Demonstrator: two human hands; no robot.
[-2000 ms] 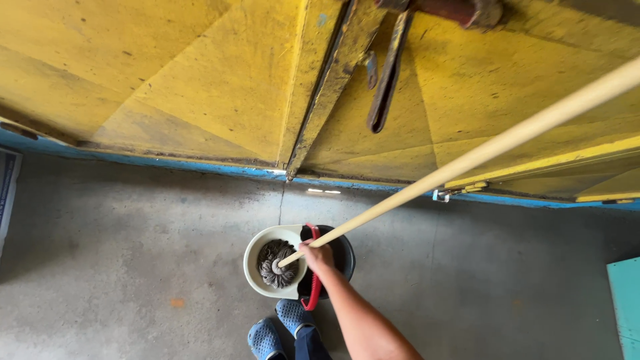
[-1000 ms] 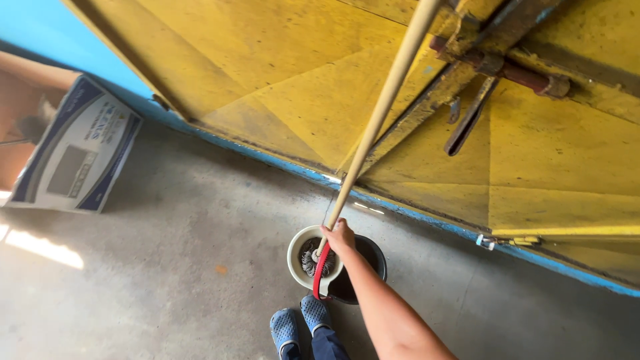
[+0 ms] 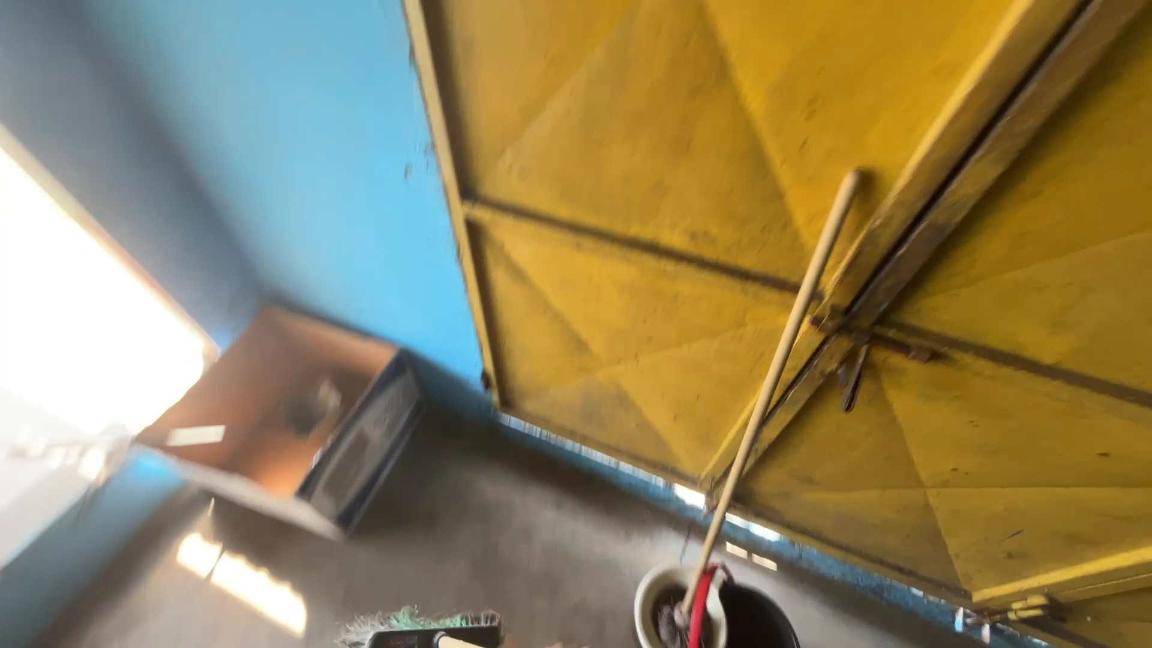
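Neither of my hands clearly shows; only a small blurred patch of skin lies at the bottom edge, and I cannot tell whose side it is. A mop with a pale wooden handle (image 3: 781,360) leans against the yellow metal door (image 3: 648,315). Its head sits in the white wringer (image 3: 644,605) of a dark bucket (image 3: 756,616), beside the red bucket handle (image 3: 701,605). At the bottom edge is a broom head with frayed green bristles (image 3: 409,619), its handle running out of view.
An open cardboard box (image 3: 261,405) with something dark inside stands by the blue wall (image 3: 360,180) at left. Bright light enters at far left and falls on the grey floor (image 3: 486,531). A bolt (image 3: 904,349) crosses the door's seam.
The hand that held the mop handle has let go, and the mop now leans on the door. A broom head has come into view. The view has swung up and left.
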